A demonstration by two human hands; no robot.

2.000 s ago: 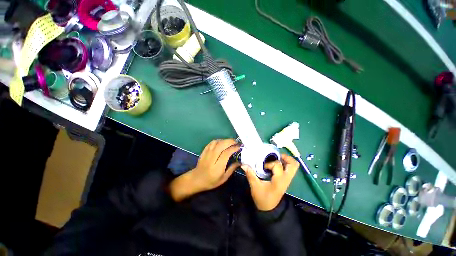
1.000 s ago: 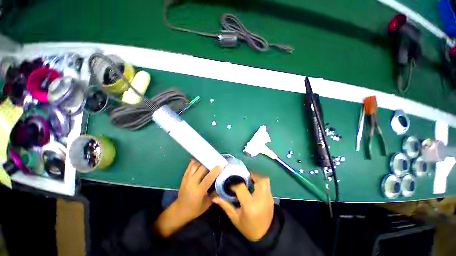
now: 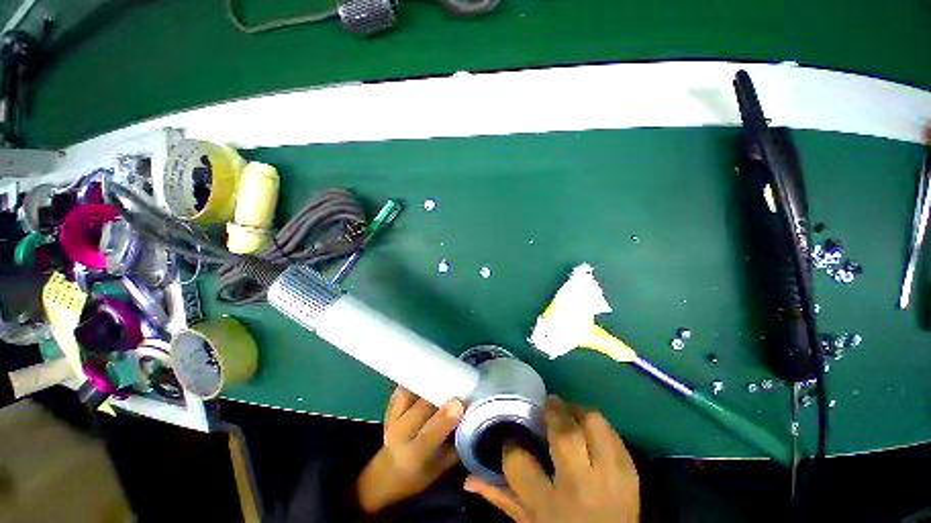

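A white-silver hair dryer body [image 3: 398, 347] lies slantwise at the bench's front edge, its handle pointing up and left to a ribbed silver end with a dark grey cord. My left hand [image 3: 417, 449] holds the underside where handle meets barrel. My right hand [image 3: 572, 465] grips the barrel [image 3: 502, 409] from the right, with a finger in its dark round opening. That fingertip is hidden inside. A brush [image 3: 577, 317] with ragged white head and green handle lies right of the dryer. Small silver screws [image 3: 684, 335] are scattered on the bench.
A black electric screwdriver [image 3: 781, 255] lies at right, tweezers [image 3: 916, 230] at the right edge. A bundled cord [image 3: 327, 220], small green screwdriver [image 3: 370, 237], cream bottle [image 3: 253, 204] and yellowish tubs [image 3: 233, 350] are at left, beside a tray [image 3: 168, 409] of loose rings. A corded part [image 3: 365, 12] is on the belt.
The view has shifted and come closer, and the pliers and ring caps at right have left it. Both hands still hold the dryer, my right finger still in its opening.
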